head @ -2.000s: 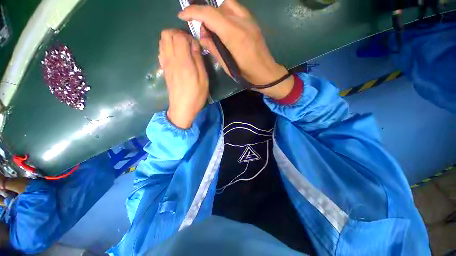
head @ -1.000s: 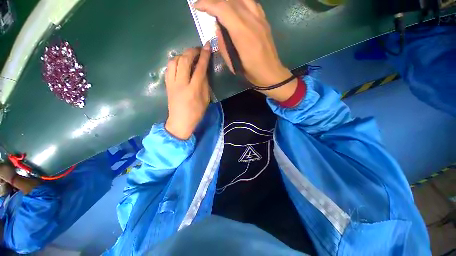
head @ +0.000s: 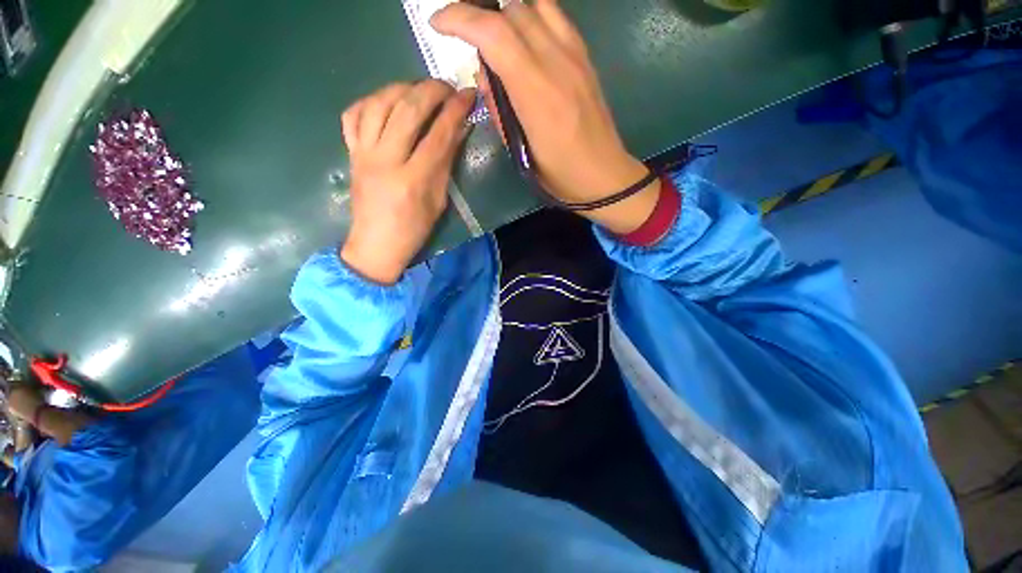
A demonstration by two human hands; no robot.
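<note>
A flat silver-white phone assembly [head: 442,47] lies at the top edge of the picture, partly cut off and partly under my right hand. My right hand [head: 549,101] is closed around a black soldering iron [head: 504,118], whose tip is hidden by the fingers. My left hand [head: 401,162] has thumb and forefinger together at the near end of the phone assembly; whether a small part is between them cannot be told. A purplish-pink and silver pile of components [head: 146,179] lies on the bench to the left.
The green bench mat [head: 269,123] has a pale curved strip [head: 70,101] at left. Red leads [head: 135,401] and a neighbouring worker's blue sleeve [head: 112,481] are at lower left. Black equipment [head: 897,17] stands at upper right, beside another blue garment [head: 964,146].
My left hand moved down from the phone assembly, then slightly up and left. More of the phone assembly shows than two seconds ago. My right hand stays over it with the iron.
</note>
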